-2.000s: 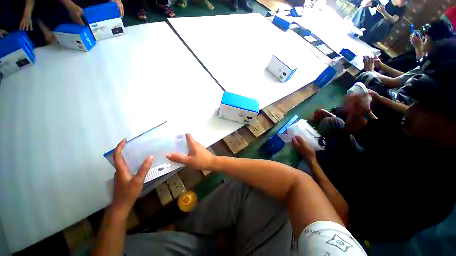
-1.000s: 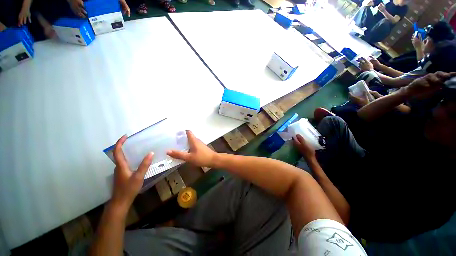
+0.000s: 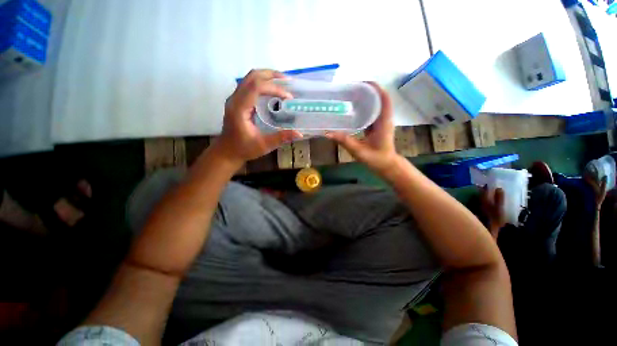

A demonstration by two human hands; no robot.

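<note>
A white, translucent oval plastic unit [image 3: 318,124] is held up at the table's near edge, its inside facing me. A pale green dotted bar runs along its middle, with a small round part at its left end. My left hand [image 3: 254,115] grips the left end, fingers over the top and thumb below. My right hand [image 3: 376,132] grips the right end. A blue edge, perhaps of a box [image 3: 314,72], shows on the table behind the unit.
Blue-and-white boxes [image 3: 443,89] stand on the white table [image 3: 155,61] at right and far left. Wooden pallet slats [image 3: 443,138] show under its edge. A yellow round cap [image 3: 308,179] is above my knees. A neighbour at right holds a white unit [image 3: 509,192].
The view has turned down and to the right. The unit has been lifted and tipped so that its inside faces me. Both hands now hold its ends.
</note>
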